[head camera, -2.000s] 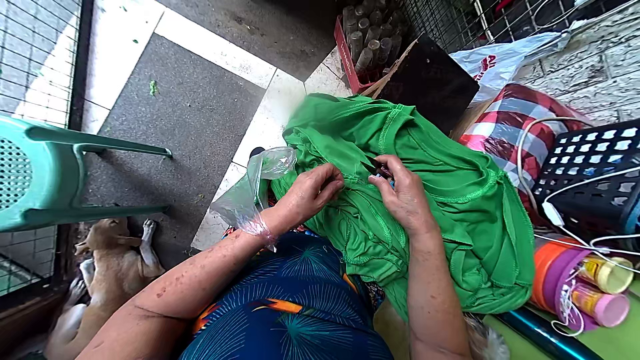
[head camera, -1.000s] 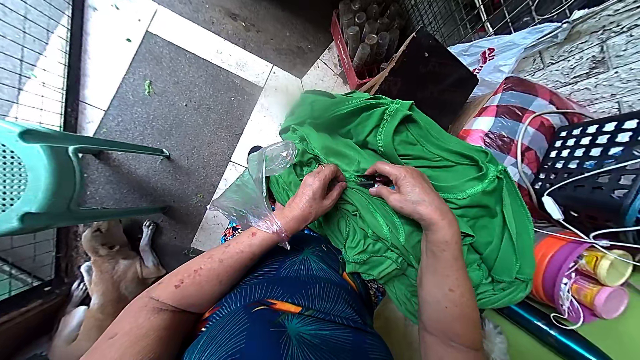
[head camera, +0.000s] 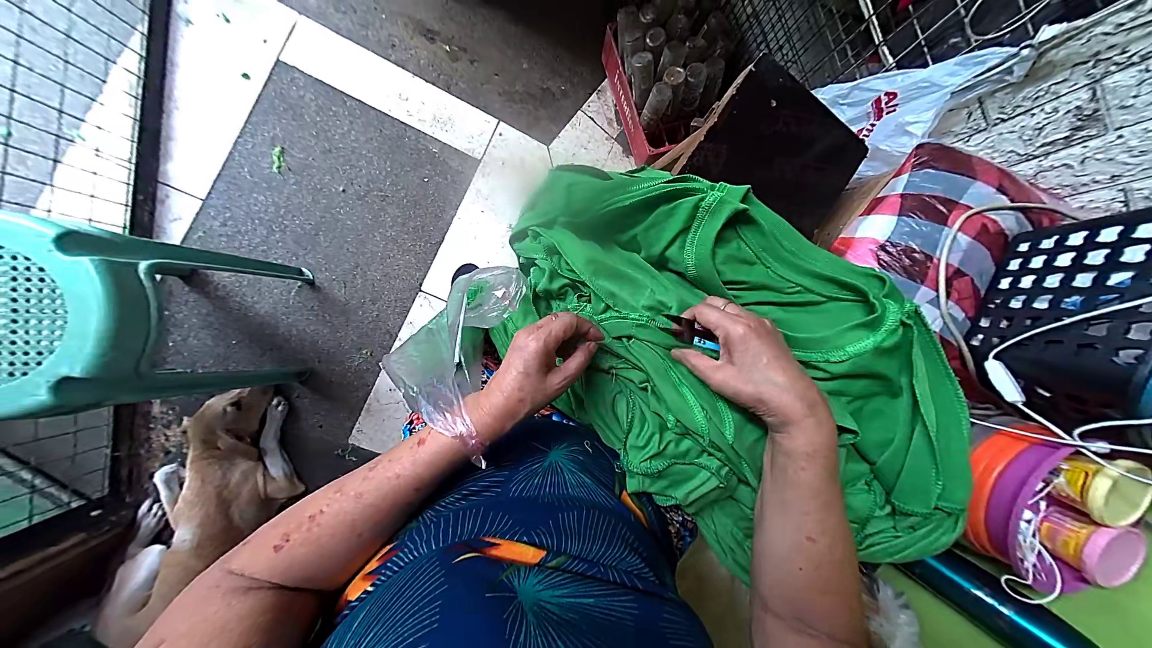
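Observation:
A green cloth garment (head camera: 810, 306) with overlocked seams lies bunched over my lap. My left hand (head camera: 551, 355) pinches a seam of it between thumb and fingers. Just to the right, my right hand (head camera: 742, 355) holds a small dark tool (head camera: 688, 331) with a blue part, its tip against the same seam; the fingers hide most of it, so its kind is unclear. A clear plastic bag (head camera: 441, 360) hangs from my left wrist, with green bits inside.
A teal plastic stool (head camera: 108, 261) and a lying tan dog (head camera: 220, 477) are at left. Ahead stands a red crate (head camera: 630, 99) of glass bottles beside a dark box (head camera: 774, 144). At right are a checkered bundle (head camera: 936, 225), a black basket (head camera: 1062, 297) with white cords, and plastic containers (head camera: 1098, 540).
My right hand has shifted slightly around the small dark tool. My left hand stays at the green cloth.

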